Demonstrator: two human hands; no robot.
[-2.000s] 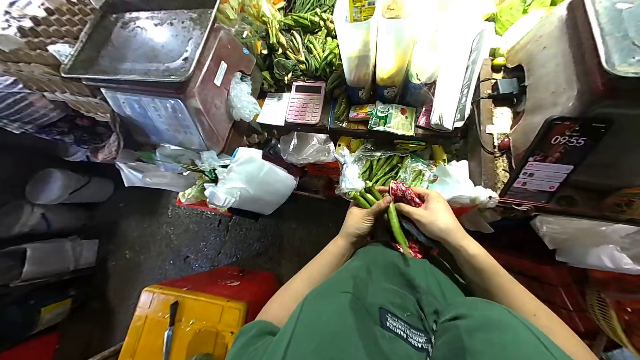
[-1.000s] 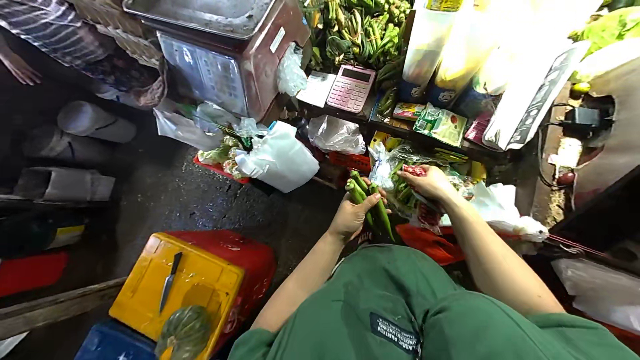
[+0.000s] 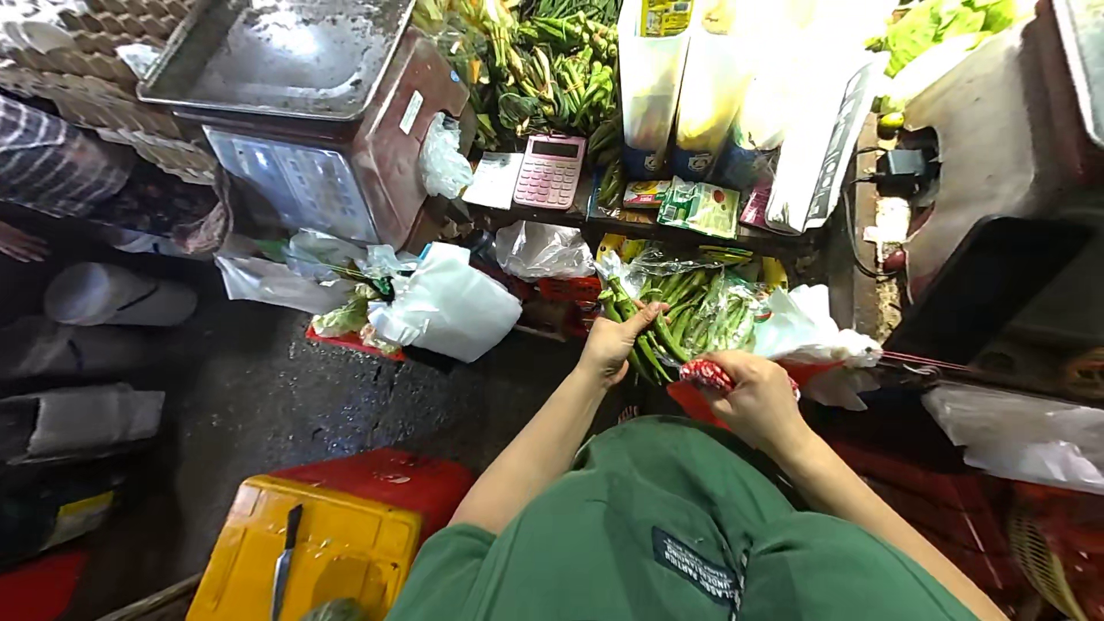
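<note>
My left hand (image 3: 614,343) grips a bunch of long green vegetable pods (image 3: 653,341), its thumb across them. To its right, my right hand (image 3: 755,398) is closed around a red-and-white patterned cloth (image 3: 707,374), close to the lower ends of the pods. Beyond both hands lie more green pods (image 3: 690,297), partly under a clear plastic bag (image 3: 733,315). White plastic bags (image 3: 806,328) hang just right of them. The palm side of my right hand is hidden.
A pink calculator (image 3: 549,172) and seed-like packets (image 3: 700,207) lie on the ledge ahead. A scale with a metal tray (image 3: 280,56) stands left. A knife (image 3: 285,561) rests on a yellow lid (image 3: 371,535) at lower left. A person's hand (image 3: 21,243) shows at the far left.
My right hand has moved from the bagged vegetables toward my body, and the red-and-white cloth now shows plainly in it. My left hand still holds green pods.
</note>
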